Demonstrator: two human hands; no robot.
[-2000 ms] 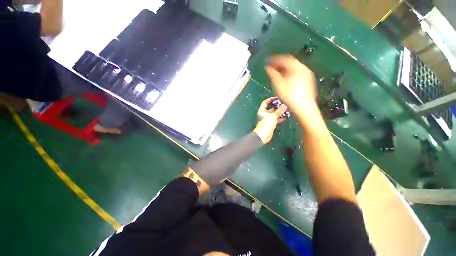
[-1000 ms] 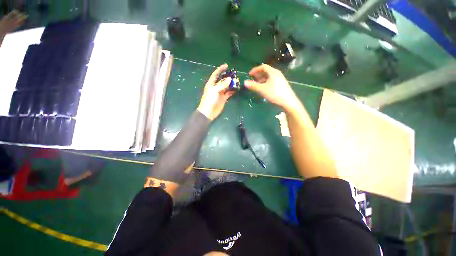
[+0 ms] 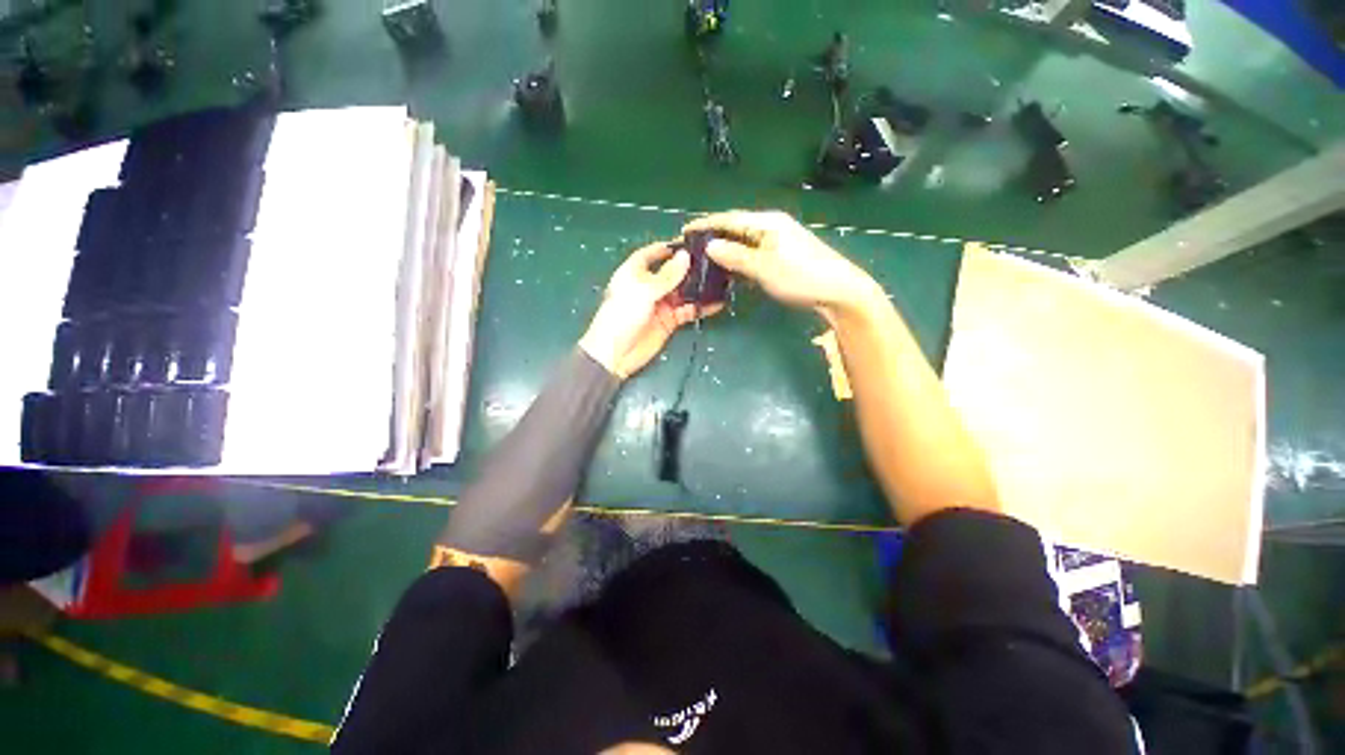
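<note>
A small black unit (image 3: 705, 275) is held between both hands over the green bench. My left hand (image 3: 645, 310) grips its left and lower side. My right hand (image 3: 774, 258) has its fingers on its top and right side. The fingers cover much of the unit, so inner parts cannot be seen. A thin black cord (image 3: 690, 369) runs down from it towards me. The cord's tied black bundle (image 3: 673, 446) lies on the bench (image 3: 575, 236).
Rows of black housings (image 3: 155, 266) lie on stacked white sheets (image 3: 325, 295) at left. A tan board (image 3: 1099, 413) is at right, with a pale scrap (image 3: 835, 364) beside my right forearm. Corded black units (image 3: 881, 145) are scattered on the far green strip. A red stool (image 3: 170, 553) stands lower left.
My right hand has moved from beside the unit onto it, and both hands now hold it. The cord bundle lies further left and more upright. The view has turned and shifted.
</note>
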